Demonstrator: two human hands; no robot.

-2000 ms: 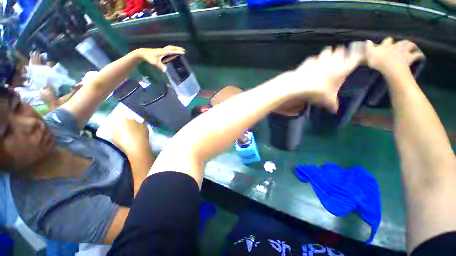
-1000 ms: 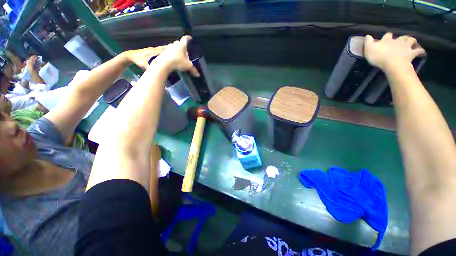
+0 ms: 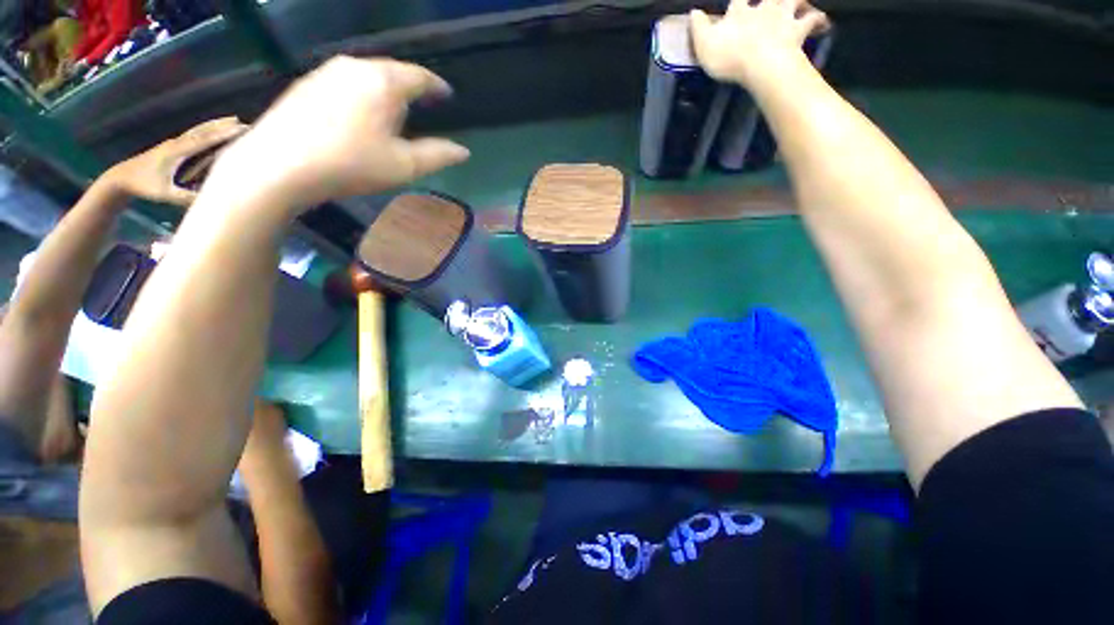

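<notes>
My right hand (image 3: pixel 760 39) lies over the tops of two grey speakers (image 3: pixel 674 104) standing side by side at the back, fingers spread across both. My left hand (image 3: pixel 367 128) is raised at the left, slightly blurred and empty, thumb and fingers apart. Two wood-topped speakers stand upright at the centre, one nearer the middle (image 3: pixel 577 208) and one left of it (image 3: pixel 418 238). A crumpled blue cloth (image 3: pixel 748 372) lies on the bench at the front. A light-blue pump bottle (image 3: pixel 511 348) stands by the left wood-topped speaker.
A mallet (image 3: pixel 374 403) lies with its pale handle over the bench's front edge. A white scrap (image 3: pixel 577 371) and a wet patch are beside the blue bottle. Another bottle (image 3: pixel 1063 320) stands at the right. A neighbour's hand (image 3: pixel 165 165) is on a dark-topped speaker at the left.
The view has turned to the right. My left hand has come away from the dark speaker at the left and is open in the air. My right hand stays on the two back speakers.
</notes>
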